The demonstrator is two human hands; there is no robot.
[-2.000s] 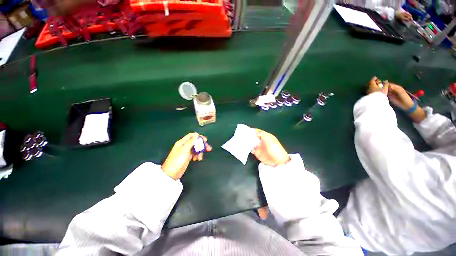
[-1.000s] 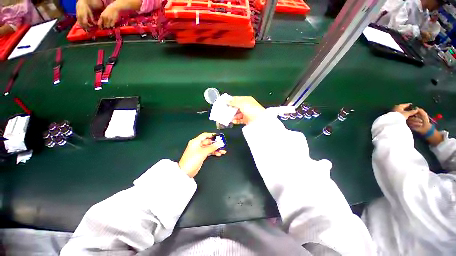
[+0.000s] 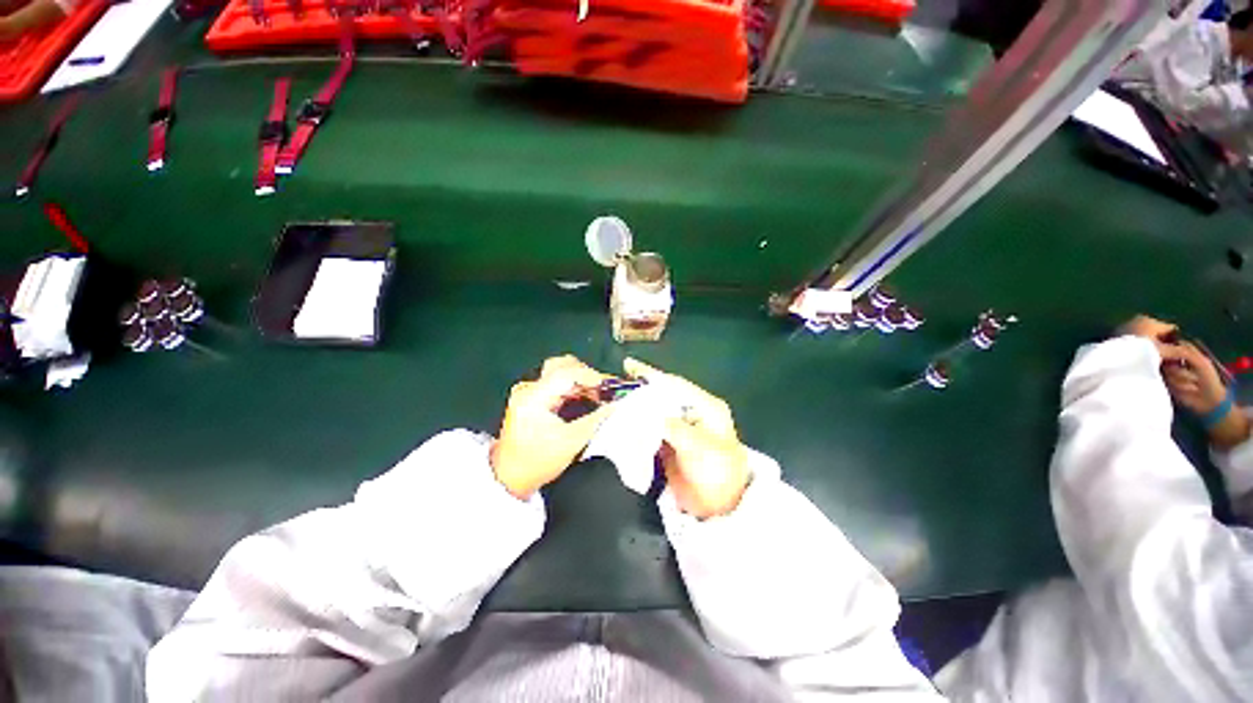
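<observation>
My left hand holds a small dark watch head in its fingers, seen nearly edge-on and partly covered. My right hand holds a white wiping cloth against the watch head, and the cloth hangs down between the hands. The squat solvent bottle stands open just beyond my hands, with its pale round lid tilted up at its back left.
A black tray with white wipes stands left, beside clustered watch heads. More watch heads lie by the metal post. Strapped watches and orange-red trays lie beyond. A neighbour's arms are at right.
My right hand has come back from the bottle with the cloth and now meets my left hand at the watch head. The view has shifted slightly, and the bottle is uncovered again.
</observation>
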